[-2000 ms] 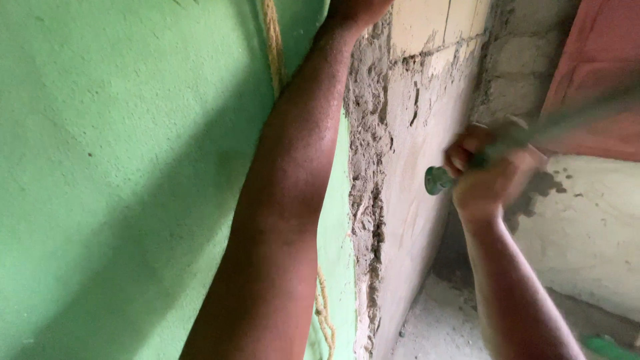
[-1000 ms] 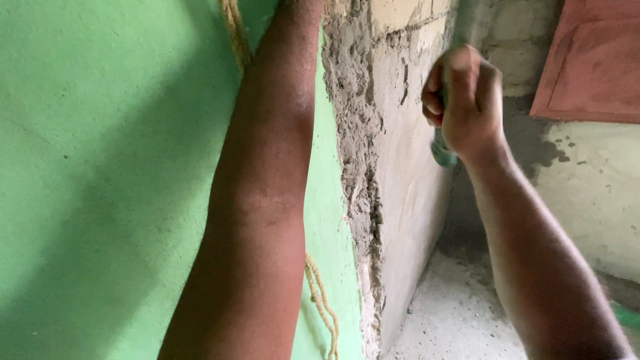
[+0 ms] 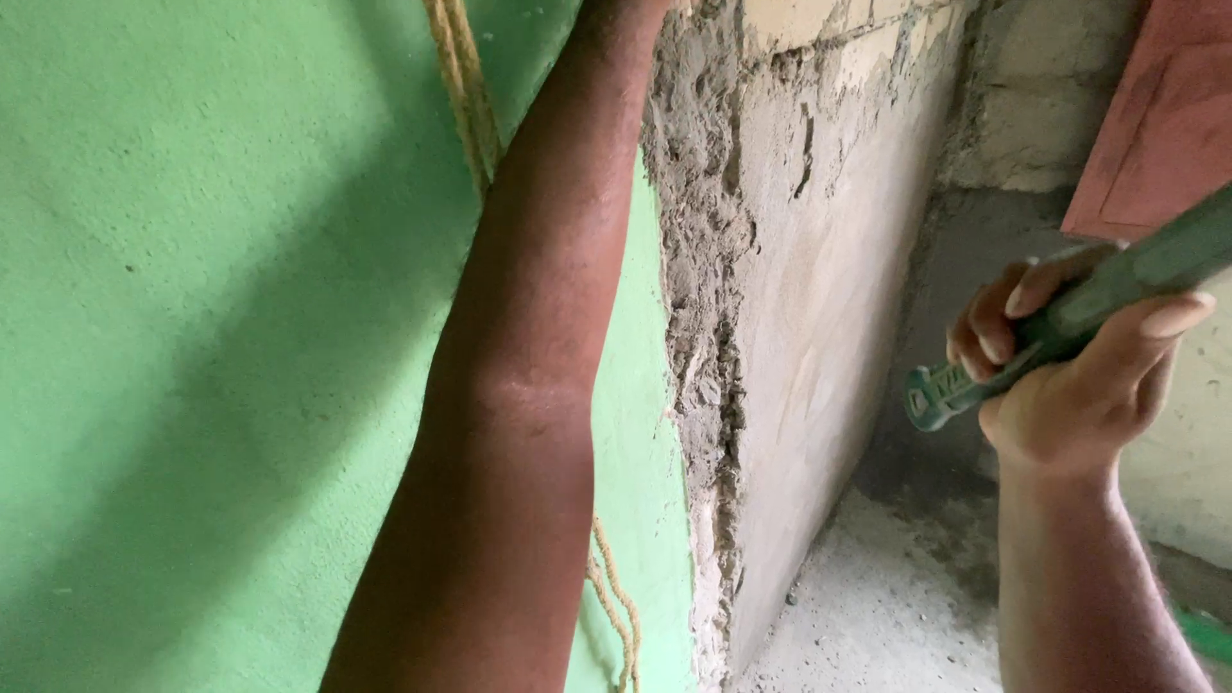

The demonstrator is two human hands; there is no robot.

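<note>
My right hand [image 3: 1078,366], at the right, is closed around the dark green handle [image 3: 1136,274] of a tool whose head lies outside the view. The handle slants up to the right, its flared butt end sticking out below my fingers. My left arm reaches up along the green painted wall [image 3: 241,289]; the left hand is cut off by the top edge, so what it holds is hidden. Beside that forearm runs a rough strip of broken grey mortar [image 3: 707,241] at the wall's edge.
A twisted rope [image 3: 462,87] passes behind my left arm and shows again lower down. Right of the rough strip is a plastered wall face [image 3: 818,289] with bare blocks above. A reddish panel [image 3: 1165,125] hangs at the upper right. Grit lies on the concrete floor [image 3: 857,597].
My right hand has moved right, away from the wall face, and the handle, steep and blurred one second ago, now slants to the right. My left arm remains raised along the wall.
</note>
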